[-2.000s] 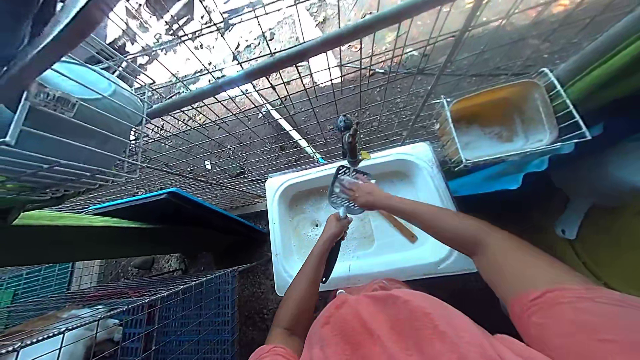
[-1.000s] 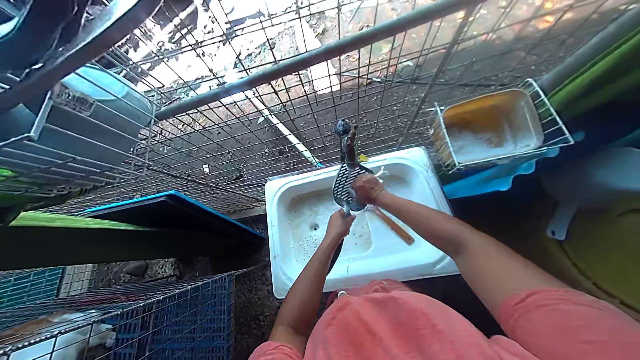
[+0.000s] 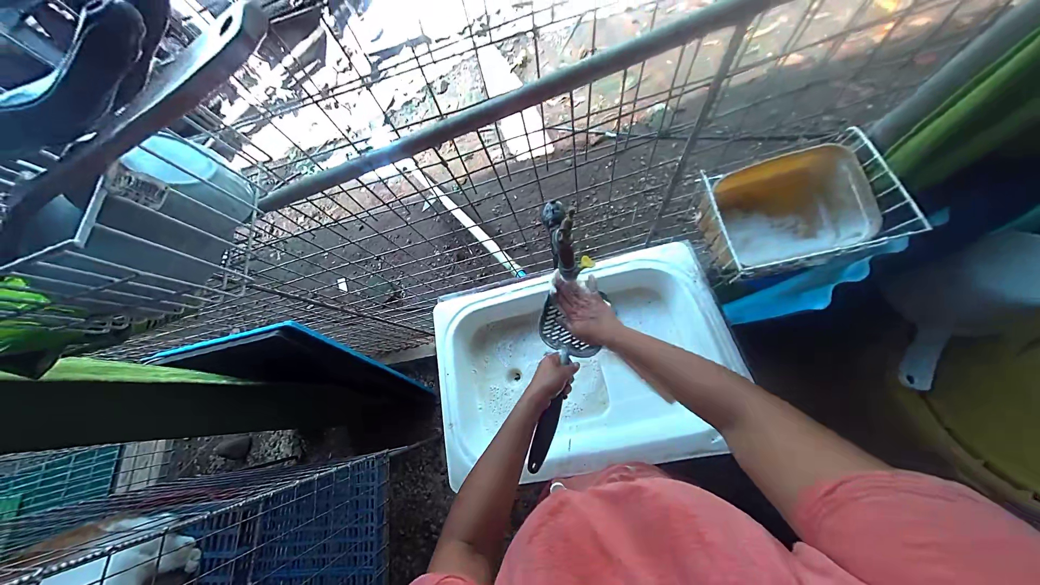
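Observation:
My left hand (image 3: 552,379) grips the neck of a slotted metal scoop (image 3: 559,331), whose black handle hangs down toward me. The scoop's head is over a white sink (image 3: 487,406), just under a faucet (image 3: 563,244). My right hand (image 3: 587,313) lies spread over the right part of the scoop's head, with its fingers up by the spout. Whether it holds anything is hard to tell. A wooden stick, mostly hidden by my right forearm, lies in the sink.
Wire mesh fence (image 3: 455,130) stands behind the sink. At the right, a wire rack holds a yellowish tub (image 3: 800,203) with suds. A grey bin (image 3: 162,219) sits in a wire basket at the left. Below it are a blue-edged dark board (image 3: 284,353) and a cage with a white-and-brown animal (image 3: 122,552).
My right hand has moved over the scoop's head and up to the faucet's spout. My left hand keeps its hold on the scoop.

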